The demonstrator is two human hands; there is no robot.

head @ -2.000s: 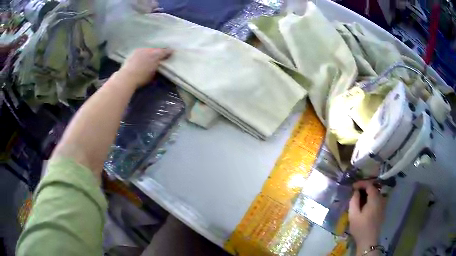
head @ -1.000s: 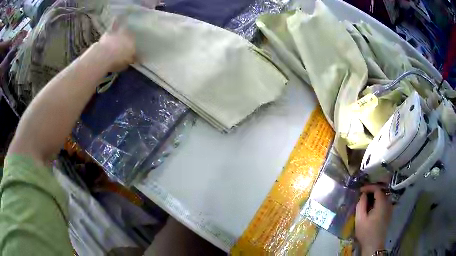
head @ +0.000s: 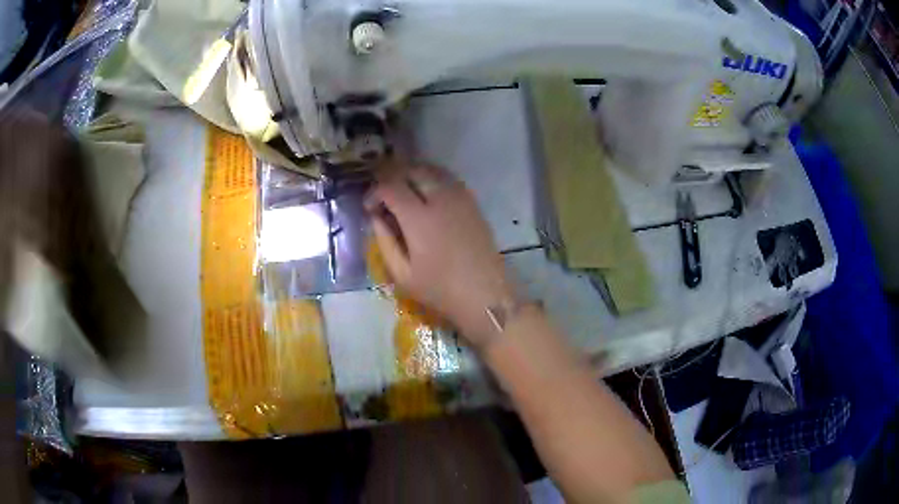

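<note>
My right hand [head: 424, 221] is at the needle area of the white sewing machine [head: 473, 44], fingers bent beside the presser foot [head: 365, 143]. Its fingertips are partly hidden, and I cannot tell whether they hold anything. Pale green cloth [head: 163, 44] is bunched at the left of the machine head, its end running to the needle area. The shiny needle plate [head: 340, 236] lies below. At the far left, a large dark brown blur covers the view with a pale blurred piece of cloth [head: 44, 305] at it; my left hand cannot be made out there.
Olive strips [head: 582, 187] lie under the machine arm. Dark thread snips [head: 689, 241] lie to their right. Yellow-orange tape [head: 229, 285] runs down the white table. Shiny plastic hangs at the left edge. Blue material and scraps are beyond the table's right end.
The view has swung right, to the machine. The cloth panel my left hand was on is no longer clearly visible; a dark blur covers the far left. My right hand stays beside the presser foot.
</note>
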